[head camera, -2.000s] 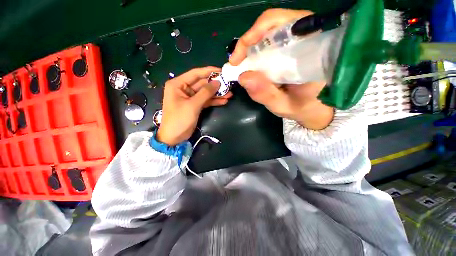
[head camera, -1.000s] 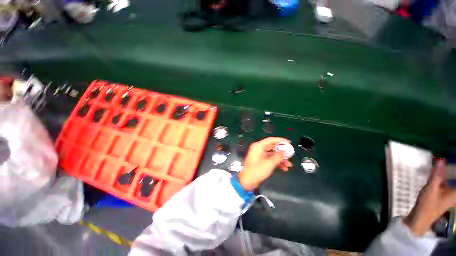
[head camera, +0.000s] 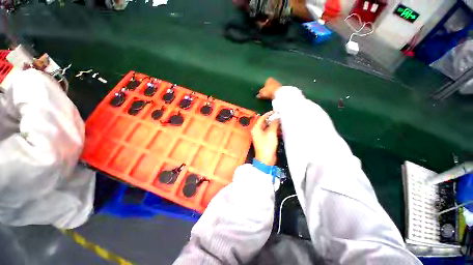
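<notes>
My left hand (head camera: 266, 143), with a blue band at the wrist, is beside the right end of the orange-red parts tray (head camera: 142, 135). Its fingers are closed on a small silver-white round housing (head camera: 271, 118), mostly hidden by the fingers and my right sleeve. My right hand (head camera: 268, 89) is beyond it, low over the raised green section, small and blurred; whether it holds anything cannot be told. Black discs with short tails lie in the tray's far rows, and more in two near pockets (head camera: 190, 186).
A white rack (head camera: 419, 204) stands at right, with the pale dispenser tube (head camera: 454, 173) over it and a dark controller box (head camera: 447, 220) beside it. Another person's white sleeve (head camera: 39, 150) is at left. A white cable (head camera: 281, 209) hangs near my left wrist. A blue box (head camera: 317, 31) lies at the back.
The syringe has left my right hand. That hand has moved from the rack side across to the far side of my left hand. The view has swung left, and my left hand is nearer the tray.
</notes>
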